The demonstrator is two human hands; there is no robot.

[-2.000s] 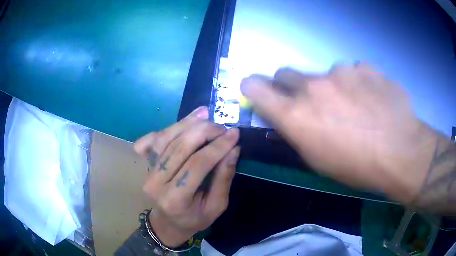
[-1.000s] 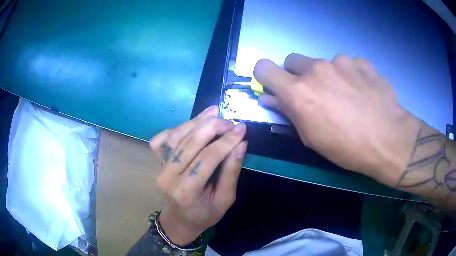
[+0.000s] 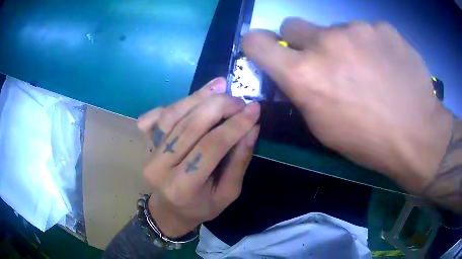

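Note:
A black-framed panel (image 3: 277, 117) with a pale, glowing face lies on the green bench. Its near left corner has a small bright cutout (image 3: 246, 80) with dark specks. My left hand (image 3: 202, 152) holds the frame corner, with fingertips at the cutout's near edge. My right hand (image 3: 354, 91), slightly blurred, is closed around a utility knife (image 3: 283, 44) above the panel, right of the cutout. Only yellow bits show between the fingers, and a black and yellow end shows behind the fist. The blade is hidden.
The green bench top (image 3: 101, 45) extends left of the panel, with small specks on it. White sheets (image 3: 38, 152) lie on tan cardboard (image 3: 111, 177) at the lower left. A pale cloth-like thing (image 3: 299, 238) is at the bottom. A dim frame-like object (image 3: 405, 227) is at the lower right.
The panel corner and my left hand appear slightly higher and further right in the picture. My right hand has moved up, and less of the knife's yellow shows at the fingertips.

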